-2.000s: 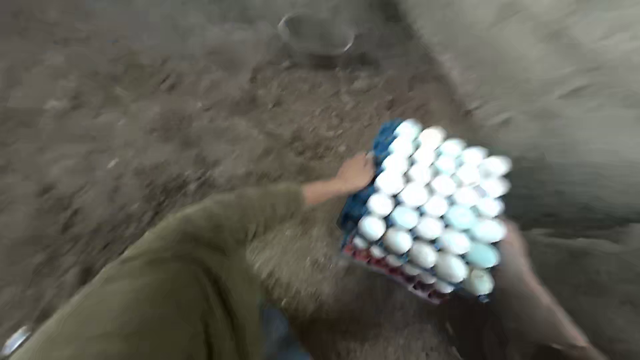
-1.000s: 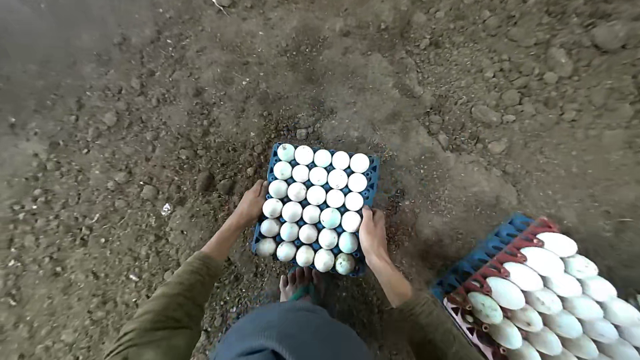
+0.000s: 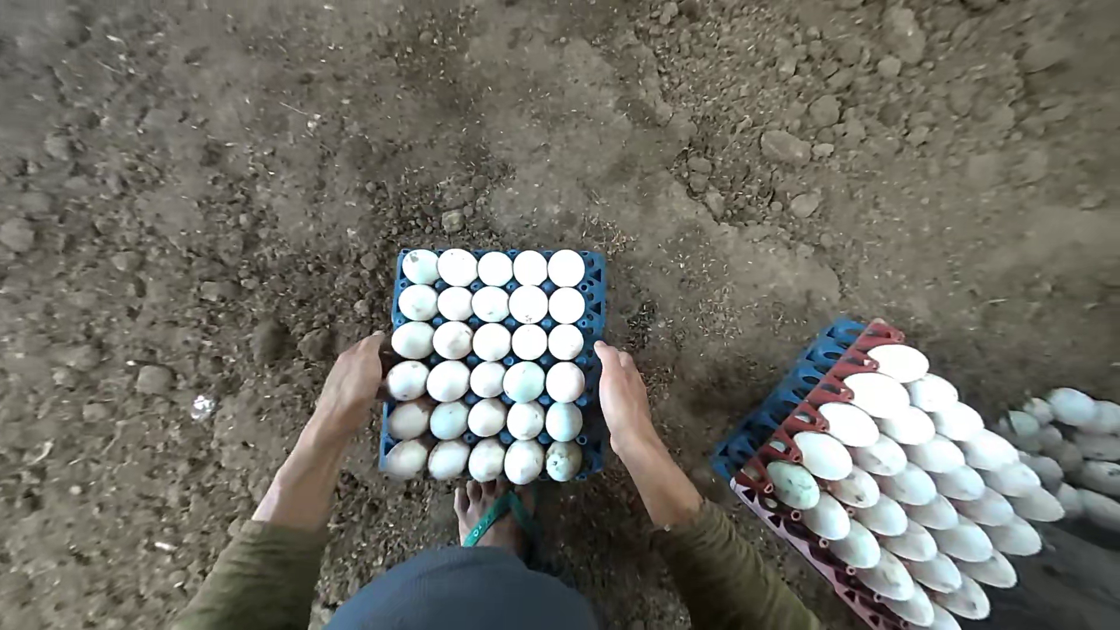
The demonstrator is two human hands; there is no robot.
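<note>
A blue plastic egg tray (image 3: 595,306) full of white and pale greenish eggs (image 3: 492,342) lies low in front of me, just ahead of my sandalled foot. My left hand (image 3: 357,378) grips its left side, with the fingers tucked at the edge. On the opposite side my right hand (image 3: 623,389) holds the right edge, palm facing inward. The undersides of the tray and most fingertips are hidden, so whether the tray touches the ground I cannot tell.
At the lower right stands a stack of red and blue plastic egg trays (image 3: 792,429) topped with white eggs. More loose-looking eggs (image 3: 1072,437) lie beyond it at the right edge. Dirt ground with stones (image 3: 785,147) surrounds everything. My foot in a green-strapped sandal (image 3: 494,521) is below the tray.
Two seconds ago both hands carried the egg trays over other ground beside a wall. Since one second ago the hands have stayed at the tray's sides, and the view has shifted slightly.
</note>
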